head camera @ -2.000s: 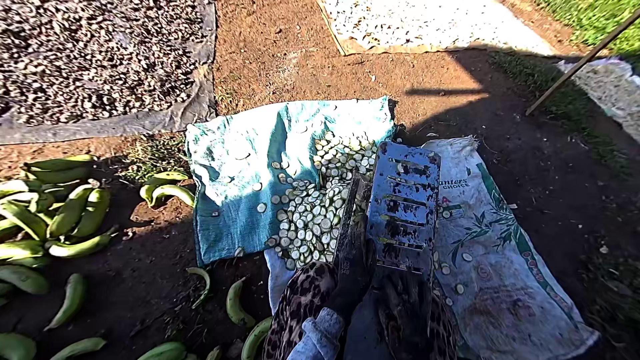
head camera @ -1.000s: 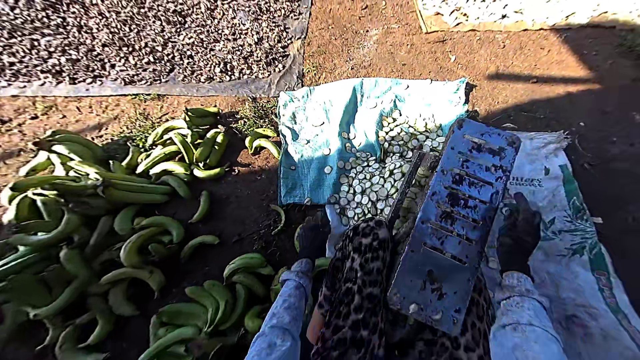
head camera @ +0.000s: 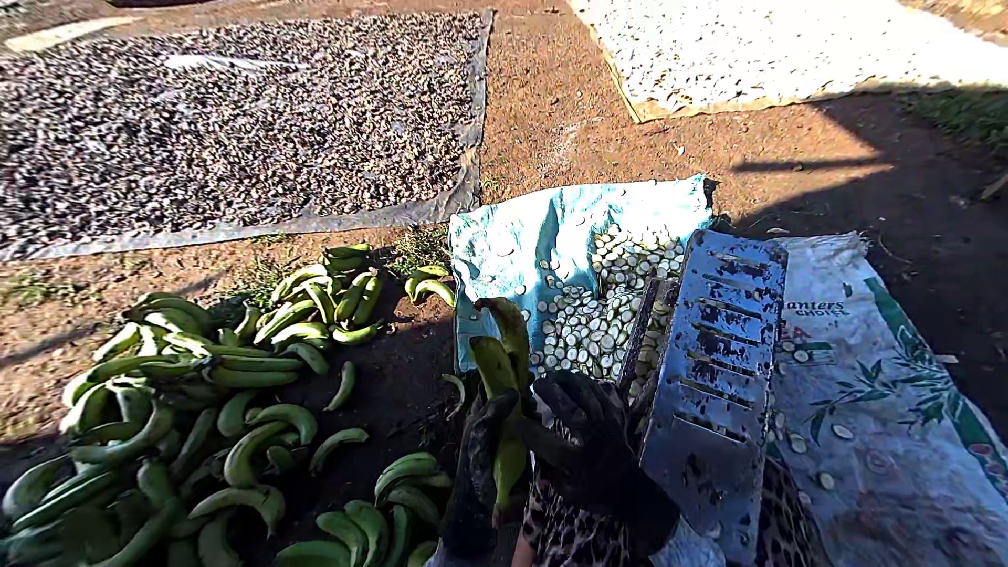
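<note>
In a dark glove, my left hand (head camera: 480, 457) is closed around green plantains (head camera: 508, 394) joined at the stem, held upright over my lap. My gloved right hand (head camera: 587, 437) lies against their right side, its fingers bent near the fruit; its hold is partly hidden. Just right of it a metal slicing board (head camera: 713, 378) with several cross slots leans up from my lap. Round pale slices (head camera: 591, 331) are heaped beyond the hands on a light blue woven sack (head camera: 504, 252). A dark narrow bar (head camera: 642, 331) stands along the board's left side.
Bunches of green plantains (head camera: 260, 370) cover the ground at left. A printed white sack (head camera: 874, 425) with scattered slices lies at right. Farther off, dark dried pieces (head camera: 236, 134) are spread on a sheet at left and white pieces (head camera: 756, 47) on another sheet at upper right.
My hands were apart on either side of the board a second ago; now they are together at its left, with plantains in the left. The board has tilted more upright.
</note>
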